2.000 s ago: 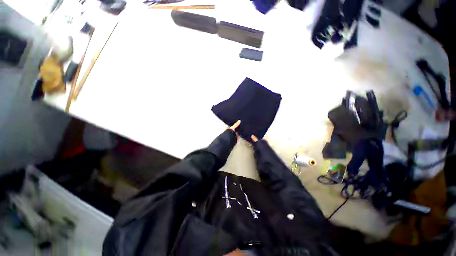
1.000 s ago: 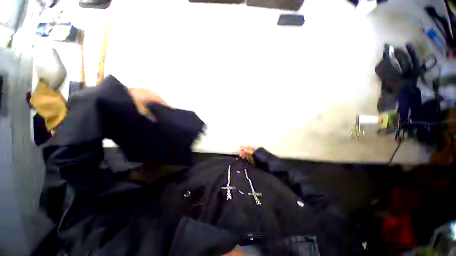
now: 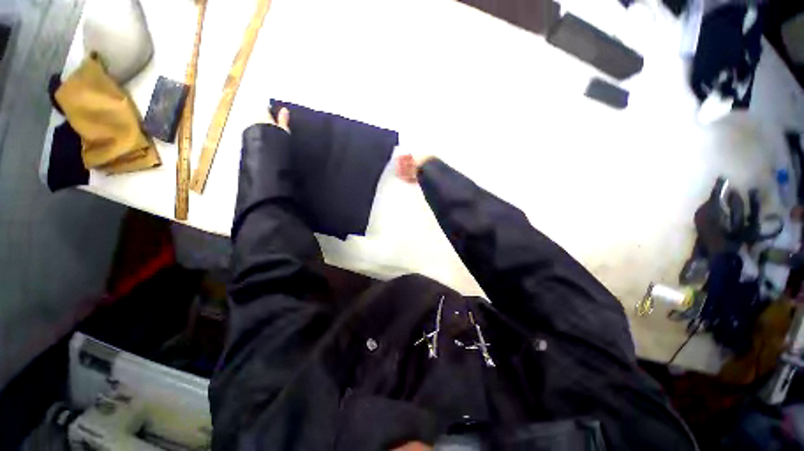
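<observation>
A folded black garment (image 3: 339,167) lies as a dark panel at the table's front edge. My left hand (image 3: 282,118) is at its upper left corner, mostly hidden by sleeve and cloth, with a thumb or finger showing on the cloth edge; it pinches that corner. My right hand (image 3: 408,167) is small and blurred, just right of the garment and apart from it. Nothing shows in my right hand, but its finger pose is unclear.
Wooden rulers (image 3: 220,114), a dark block (image 3: 166,109) and a mustard cloth (image 3: 107,119) lie left. Grey bars (image 3: 595,46) lie at the back. Small scissors (image 3: 646,299), a thread spool (image 3: 672,295) and tangled dark cloth (image 3: 725,291) lie right.
The black garment has gone from the table's middle, through the air, to the left part of the table. My right hand has moved from the table's front edge to beside it.
</observation>
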